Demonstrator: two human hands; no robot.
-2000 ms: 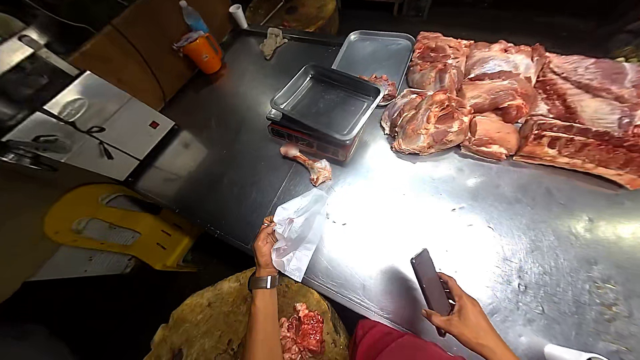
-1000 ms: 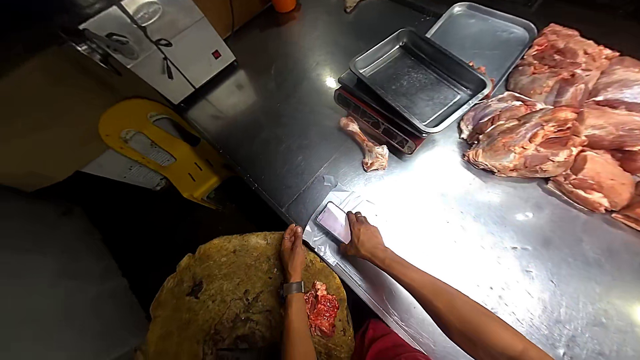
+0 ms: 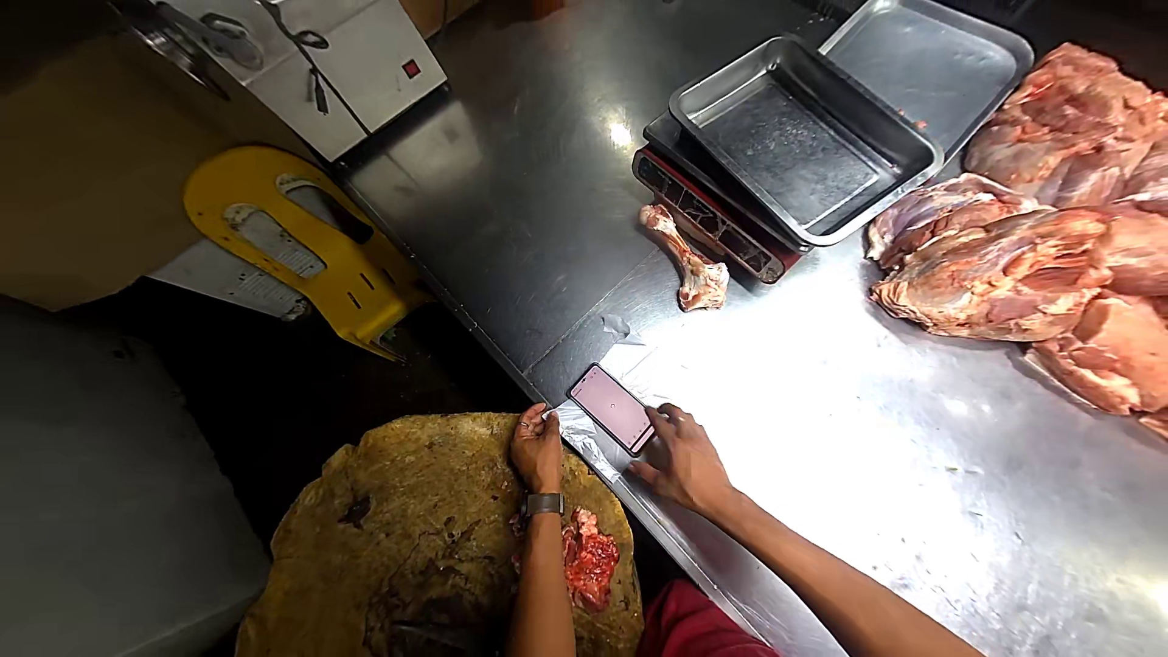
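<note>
My left hand point(image 3: 538, 447), with a watch on its wrist, pinches the edge of a thin clear plastic bag point(image 3: 589, 440) at the rim of the steel table. A smartphone point(image 3: 611, 408) with a lit pinkish screen lies on the bag. At the phone's lower right edge is my right hand point(image 3: 684, 461), fingers spread and fingertips close to it; whether they touch it I cannot tell. Below my left hand, red meat scraps point(image 3: 591, 558) lie on a round wooden chopping block point(image 3: 401, 511), partly hidden by my forearm.
A bone point(image 3: 684, 260) lies beside a red-sided scale point(image 3: 707, 219) that bears a deep metal tray point(image 3: 803, 137). Behind stands a shallower tray point(image 3: 931, 64). Large meat cuts point(image 3: 1013, 265) lie at right. A yellow plastic stool point(image 3: 301, 246) and white appliance point(image 3: 365, 64) are at left.
My right hand has brought the phone left from the bare table onto the bag and loosened its grip. The bag, earlier raised by my left hand, now lies flat. The view has shifted.
</note>
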